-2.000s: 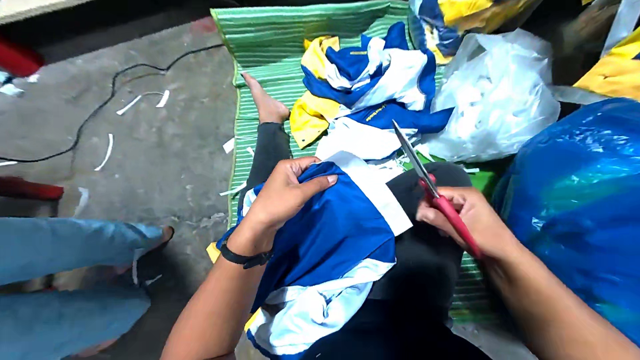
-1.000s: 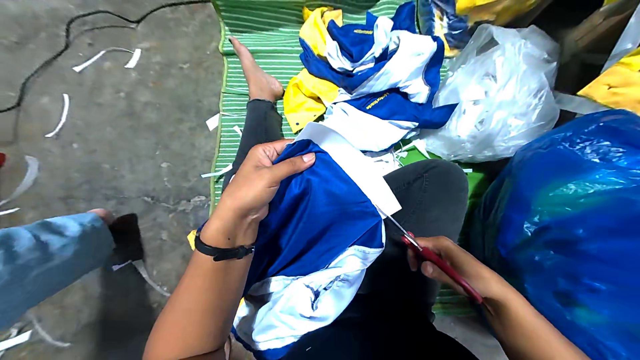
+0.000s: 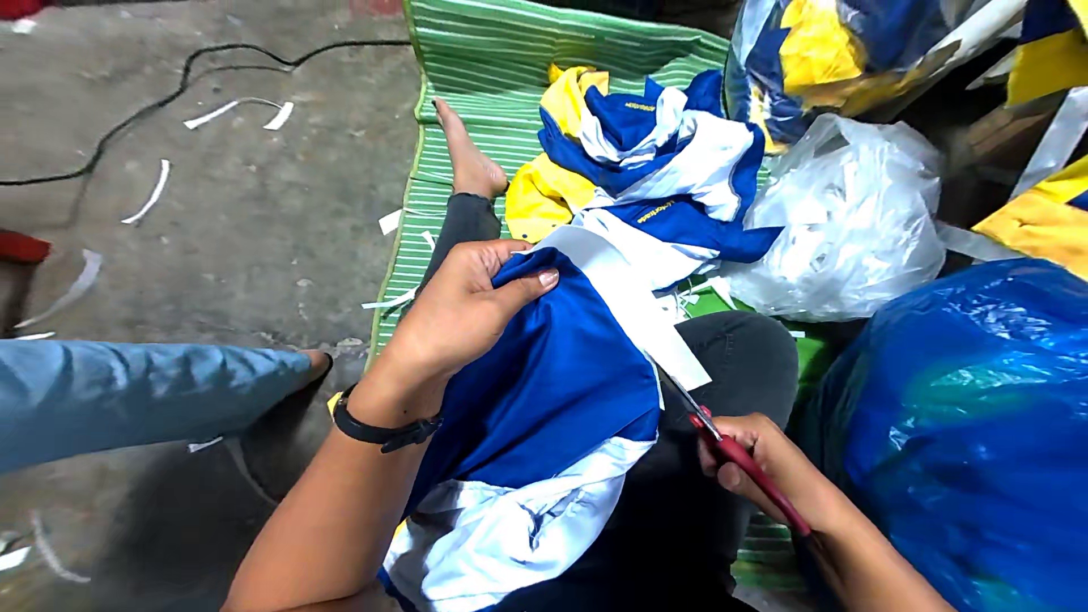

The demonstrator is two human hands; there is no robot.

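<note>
My left hand (image 3: 480,297) pinches the upper edge of a blue and white garment (image 3: 544,365) between thumb and fingers; the cloth lies over my lap. Along the garment's upper right edge runs a flat white strip (image 3: 625,297). Red-handled scissors (image 3: 748,472) are in my right hand (image 3: 756,459), with their blades at the lower end of that strip, where it meets the blue cloth. The blade tips are partly hidden there. Beyond my hands, a heap of blue, white and yellow garments (image 3: 705,161) lies on a green striped mat (image 3: 501,42).
A clear plastic bag (image 3: 850,221) with white scraps and a large blue plastic bag (image 3: 977,425) stand at the right. White scraps (image 3: 151,191) and a black cable (image 3: 183,81) lie on the concrete floor. Another person's leg (image 3: 144,399) in light blue trousers reaches in at left.
My right hand has brought the scissors down from above the knee, where they pointed upward, to the strip's lower end. My left hand keeps hold of the garment. The other person's leg has shifted.
</note>
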